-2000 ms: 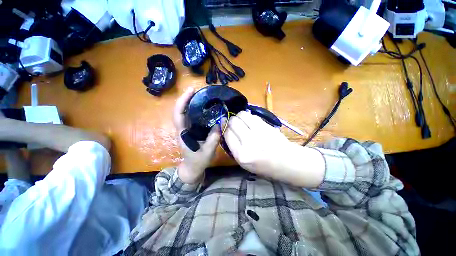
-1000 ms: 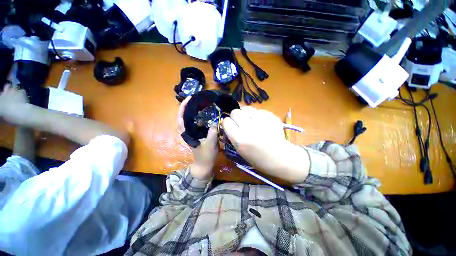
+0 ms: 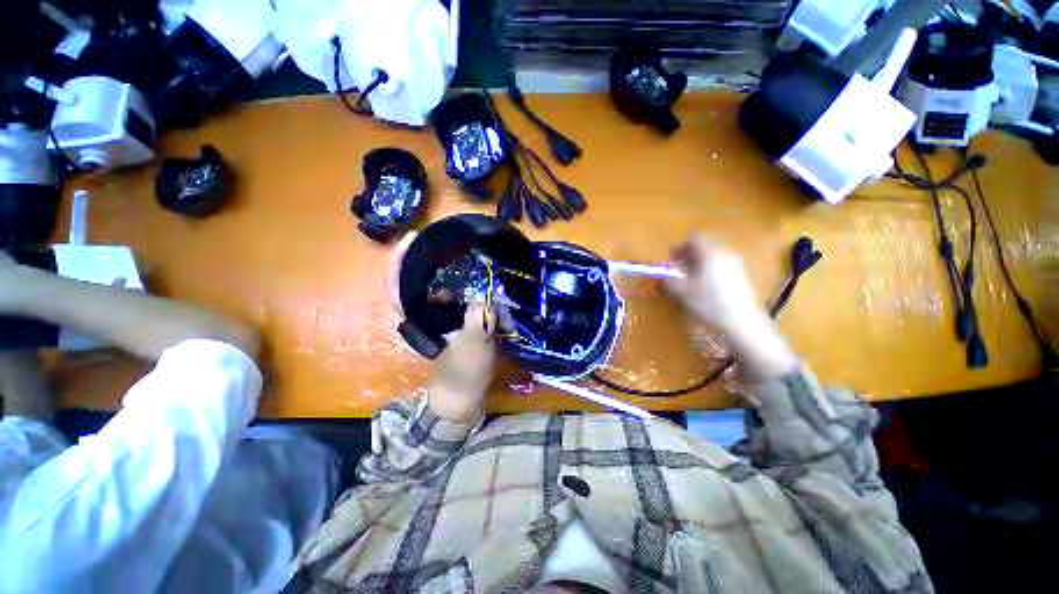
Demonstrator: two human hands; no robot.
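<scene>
My left hand point(image 3: 465, 362) grips the round black front housing point(image 3: 420, 258), its thumb at the circuit board point(image 3: 461, 282) and the thin yellow wires point(image 3: 490, 304). The wires run toward the camera body point(image 3: 566, 304), which lies beside the housing with its dark hollow facing up. Two white antennas stick out of the body, one to the right point(image 3: 641, 270) and one toward me point(image 3: 595, 398). My right hand point(image 3: 714, 288) is off the camera, by the end of the right antenna. Its fingertips are blurred; I cannot tell if they hold anything.
Small black housings lie ahead point(image 3: 393, 194), with black plug ends point(image 3: 540, 207) beside them. A tail cable point(image 3: 801, 258) curves behind my right hand. White cameras point(image 3: 848, 137) stand at back right and back left. A coworker's arm point(image 3: 151, 319) is at the left.
My right hand has left the wires and moved right over the bench. The camera body's hollow is now uncovered. My left hand still holds the front housing. The head view has shifted.
</scene>
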